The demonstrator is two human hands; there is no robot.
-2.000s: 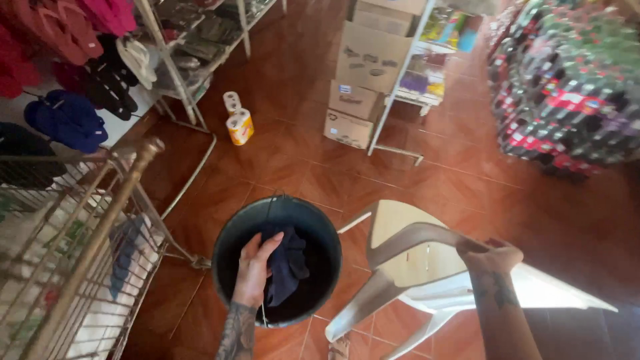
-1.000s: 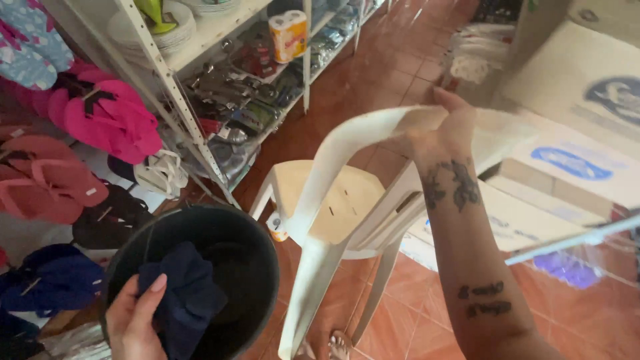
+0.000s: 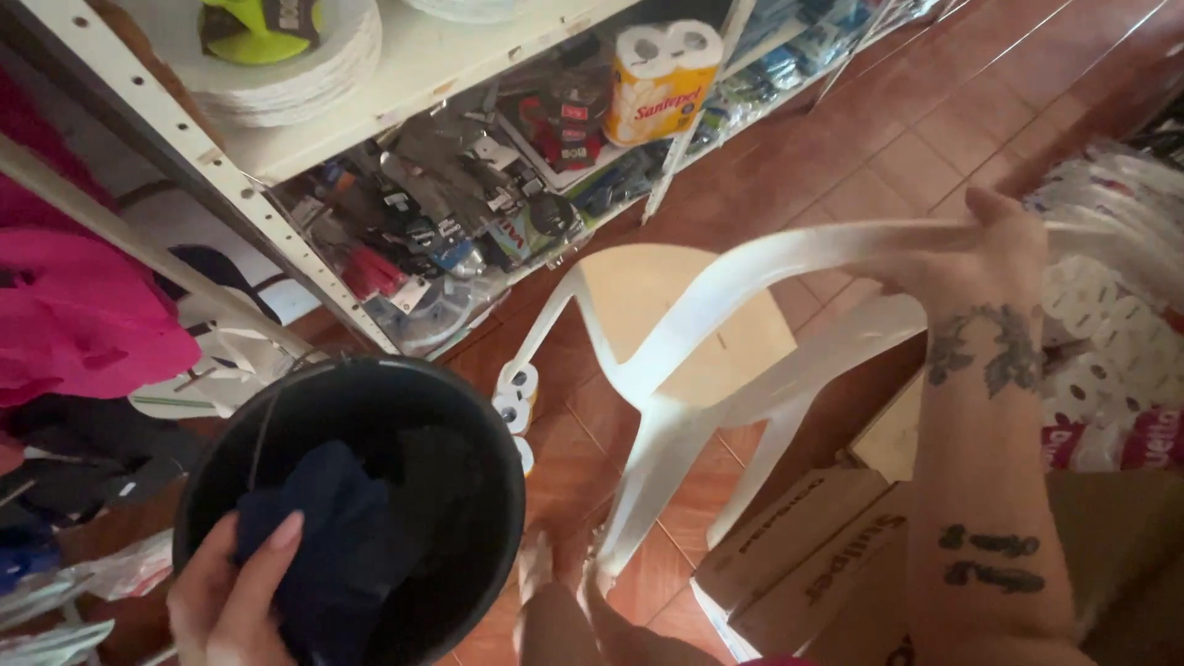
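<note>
My left hand (image 3: 231, 592) grips a dark blue cloth (image 3: 338, 546) at the near left side of a black bucket (image 3: 504, 462); the cloth hangs partly inside it. Whether the fingers also hold the bucket's rim I cannot tell. My right hand (image 3: 990, 240) is closed over the top of the backrest of a white plastic armchair (image 3: 703, 287), its arm stretched out to the right. The chair stands upright on the floor just right of the bucket, with its cream seat facing away from me. My feet are below, between bucket and chair.
Metal shelving (image 3: 305, 268) with plates and packaged utensils rises at the upper left. A toilet paper pack (image 3: 661, 83) stands on its low shelf, more rolls (image 3: 515, 402) beside the bucket. Cardboard boxes (image 3: 814, 555) lie at the lower right, wrapped rolls (image 3: 1110, 342) behind them. Pink items hang left.
The bucket, the cloth and the chair have moved along with me past the shelving. Both hands keep their holds. The view has shifted strongly, and boxes now lie close on the right.
</note>
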